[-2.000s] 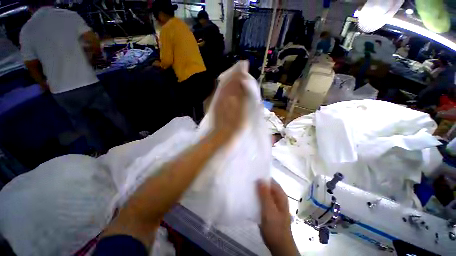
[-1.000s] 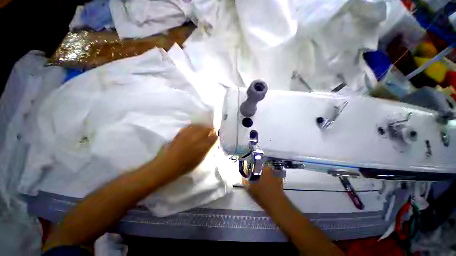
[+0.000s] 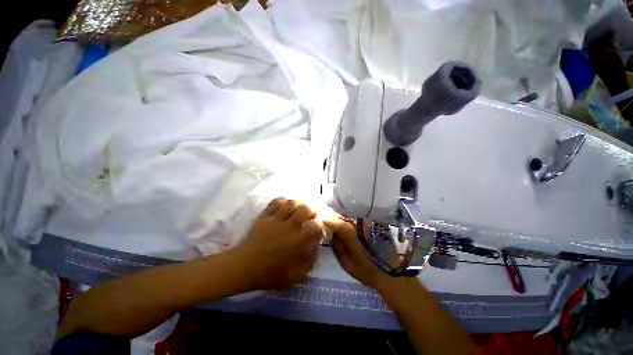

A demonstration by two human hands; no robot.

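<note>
A white fabric piece [image 3: 173, 139] lies bunched on the machine table, left of the sewing machine head [image 3: 472, 166]. My left hand [image 3: 288, 239] has its fingers curled on the fabric's edge, just left of the needle area. My right hand [image 3: 350, 249] is beside it, partly behind the shiny take-up lever guard [image 3: 416, 243], its fingertips pinching the fabric edge near my left fingers. The needle and presser foot are hidden by the head and the glare.
A grey ribbed knob [image 3: 437, 97] stands on the head. Red thread snips [image 3: 513, 272] lie right of the needle. Scissors with red handles [image 3: 572, 308] are at the table's right edge. A white garment heap [image 3: 430, 41] is behind; a brown plastic-wrapped package [image 3: 132, 19] is at back left.
The view has moved down and closer to the machine. My hands have come together at the fabric edge by the needle area, where they were apart before.
</note>
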